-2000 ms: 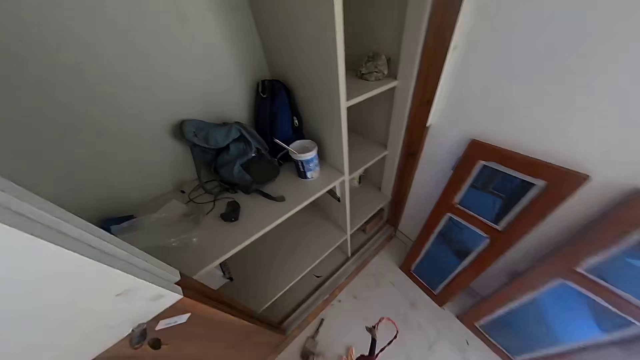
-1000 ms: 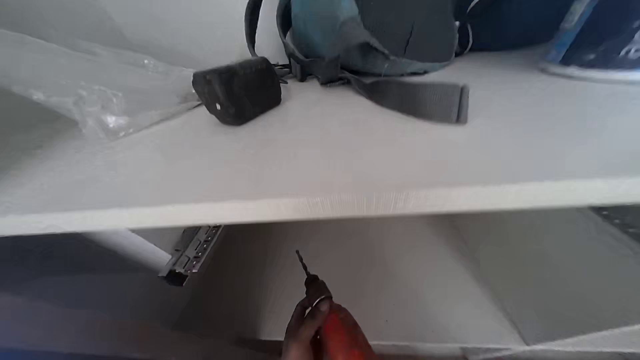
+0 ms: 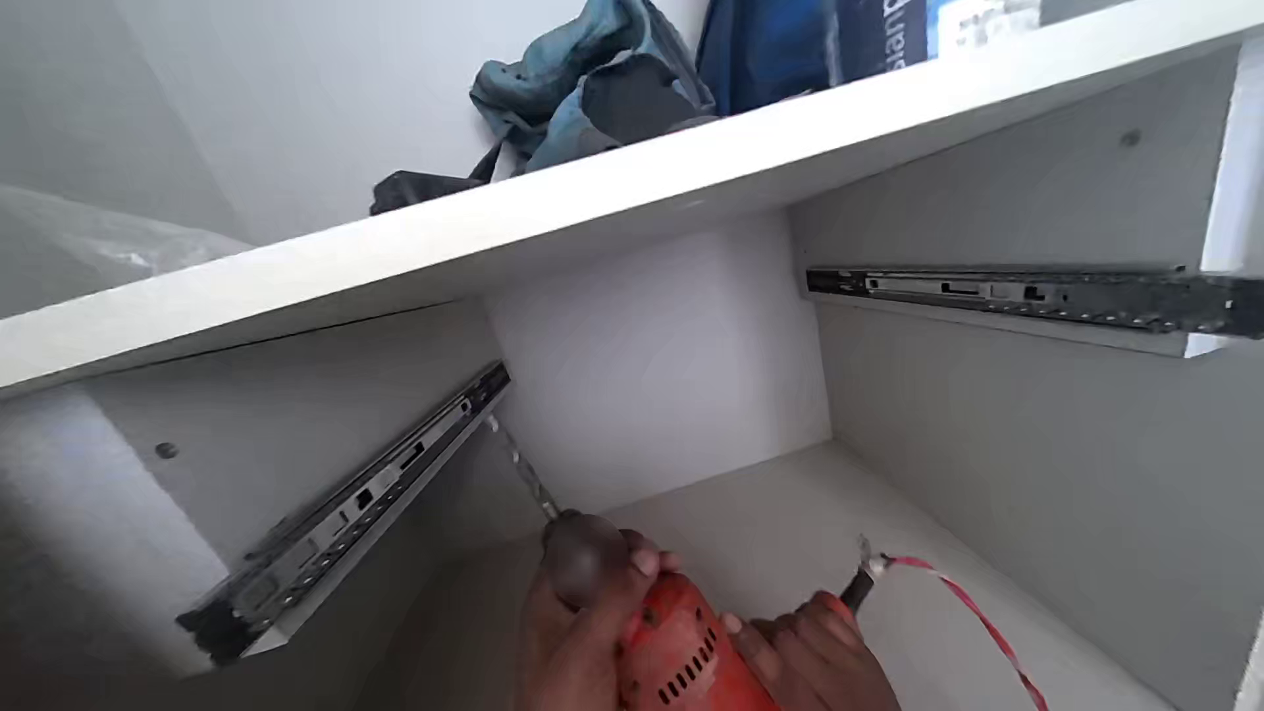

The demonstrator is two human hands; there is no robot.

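Both of my hands hold a red corded power drill (image 3: 686,647) inside a cabinet compartment. My left hand (image 3: 583,632) wraps around the front of the drill by its dark chuck. My right hand (image 3: 815,652) grips the drill's rear handle, where a red cord (image 3: 963,592) comes out. A long drill bit (image 3: 523,469) points up and left, its tip close to the far end of the left drawer slide (image 3: 365,504); whether it touches the panel I cannot tell. Another metal drawer slide (image 3: 1027,296) is fixed along the right side panel.
A white shelf (image 3: 592,193) crosses above the drill. On it lie a teal-grey bag (image 3: 583,79), a black object (image 3: 420,188), clear plastic sheeting (image 3: 109,237) and a dark blue item (image 3: 770,59). The compartment's side panels (image 3: 948,425) flank my hands.
My view has moved down into the compartment. The drill, one second ago low under the shelf with one hand visible on it, is now in both hands, its bit by the left slide.
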